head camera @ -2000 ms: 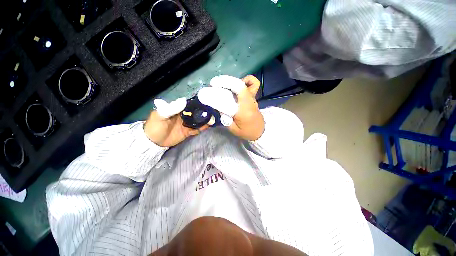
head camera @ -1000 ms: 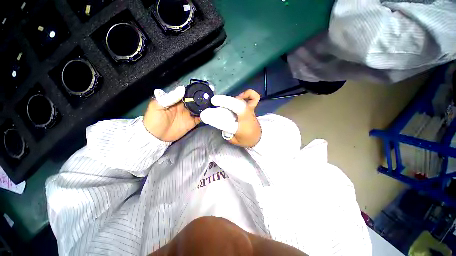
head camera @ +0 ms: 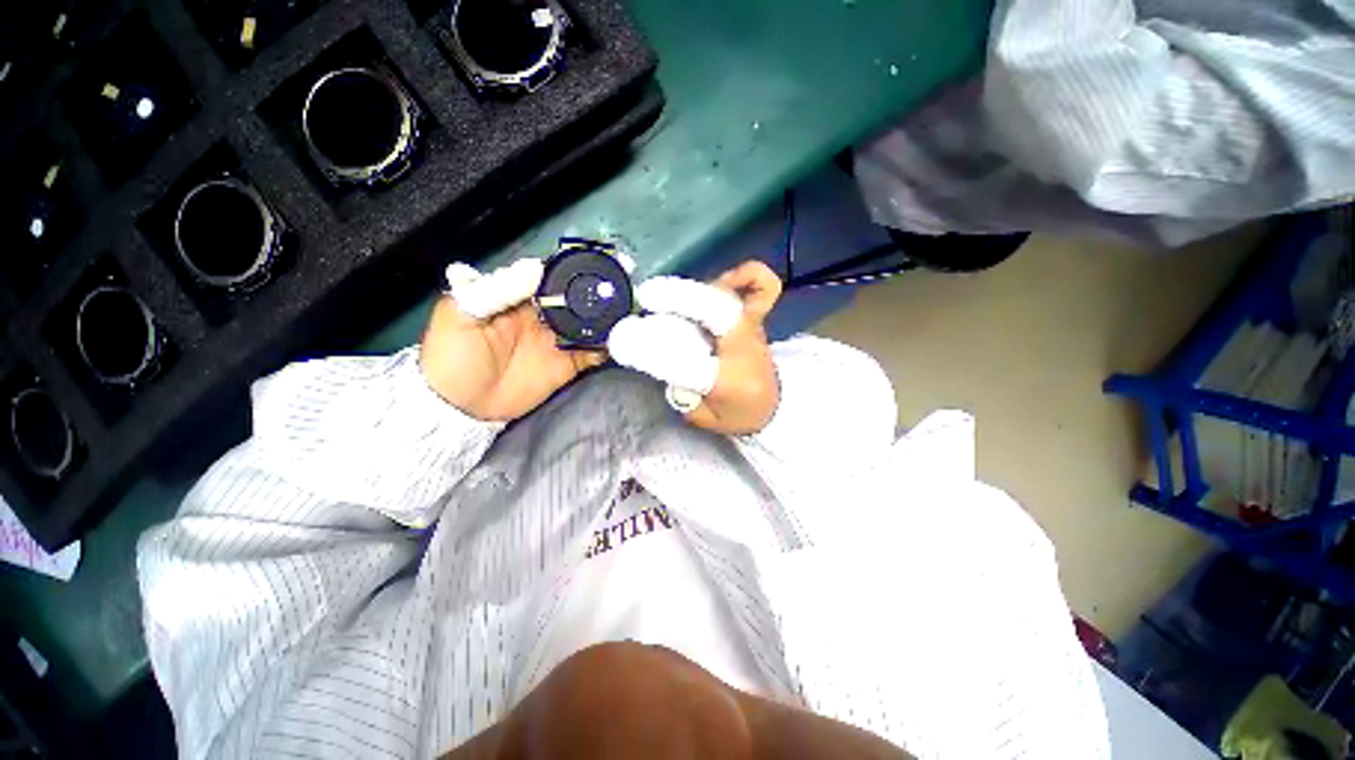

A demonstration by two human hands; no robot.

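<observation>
A round black smartwatch head (head camera: 586, 299) is held above the lap, its dark back face up, with a pale mark on the left and a small bright spot. My left hand (head camera: 498, 342) holds its left side, with white finger cots on the fingertips. My right hand (head camera: 706, 345) holds its right side, white-covered fingers at the rim; whether these are cots or a cloth I cannot fully tell. A black foam tray (head camera: 335, 238) at the upper left holds several round units in square pockets, the nearest row showing silver rings.
The tray lies on a green bench (head camera: 743, 104). A person's striped sleeve (head camera: 1174, 112) is at the upper right. A blue rack (head camera: 1241, 408) stands on the floor at right. A paper sheet (head camera: 33, 546) with pink writing is at the far left.
Since two seconds ago, the watch head has tilted so its back faces up more fully, and my right fingers have moved from over it to its right rim.
</observation>
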